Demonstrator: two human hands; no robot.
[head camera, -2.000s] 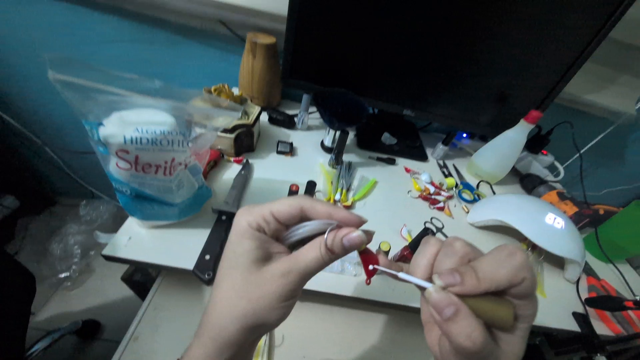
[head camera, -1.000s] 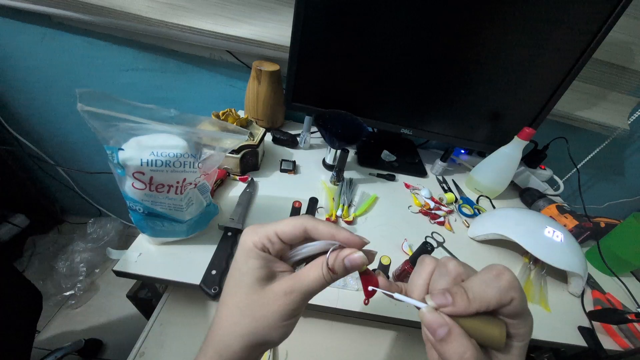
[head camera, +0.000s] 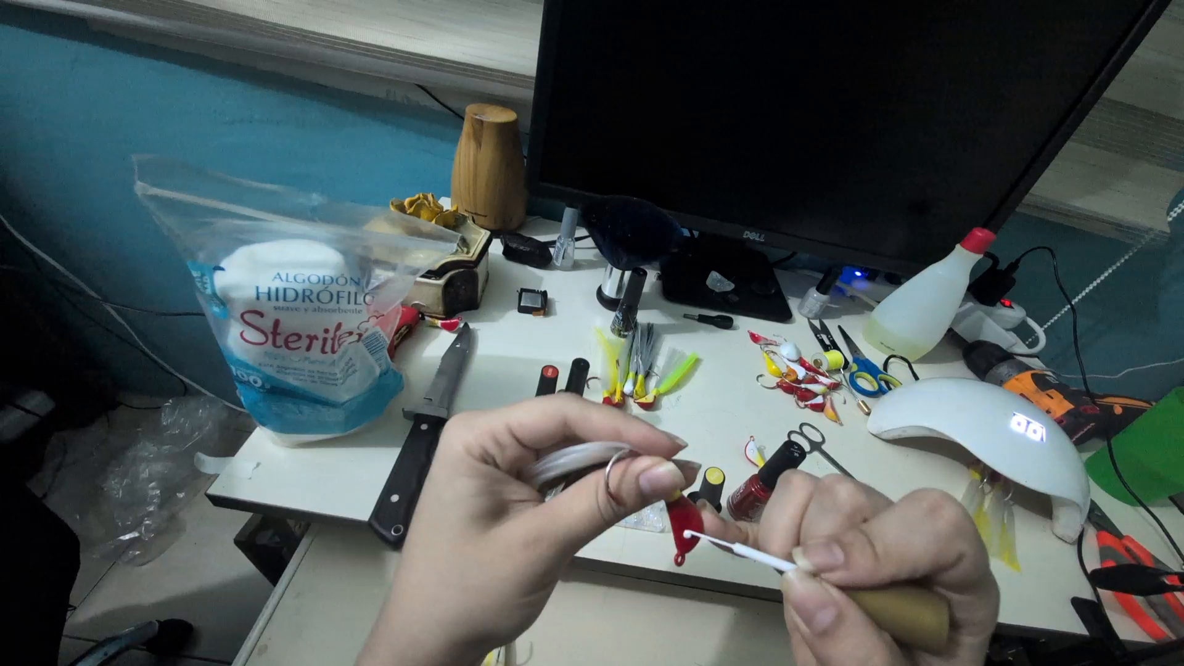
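My left hand (head camera: 546, 499) pinches a fishing jig by its hook and pale skirt between thumb and fingers. The jig's red head (head camera: 684, 529) hangs below the fingertips, with a small loop at its lower end. My right hand (head camera: 879, 555) grips a thin white-tipped tool (head camera: 754, 553) with a thick tan handle. The tool's tip touches or nearly touches the red head, where a small white dot shows. Behind my right fingers stands a bottle of red nail polish (head camera: 757, 486) with a black cap.
A knife (head camera: 435, 416) lies left beside a bag of cotton (head camera: 305, 324). Finished-looking skirted jigs (head camera: 638, 370), a pile of painted jig heads (head camera: 800, 379), blue scissors (head camera: 865, 375), a white curing lamp (head camera: 980, 435), a spray-type bottle (head camera: 925, 296) and a monitor (head camera: 786, 111) stand beyond my hands.
The view has shifted a little. Both hands keep their grips on the jig and the tool, and the tip stays at the red head.
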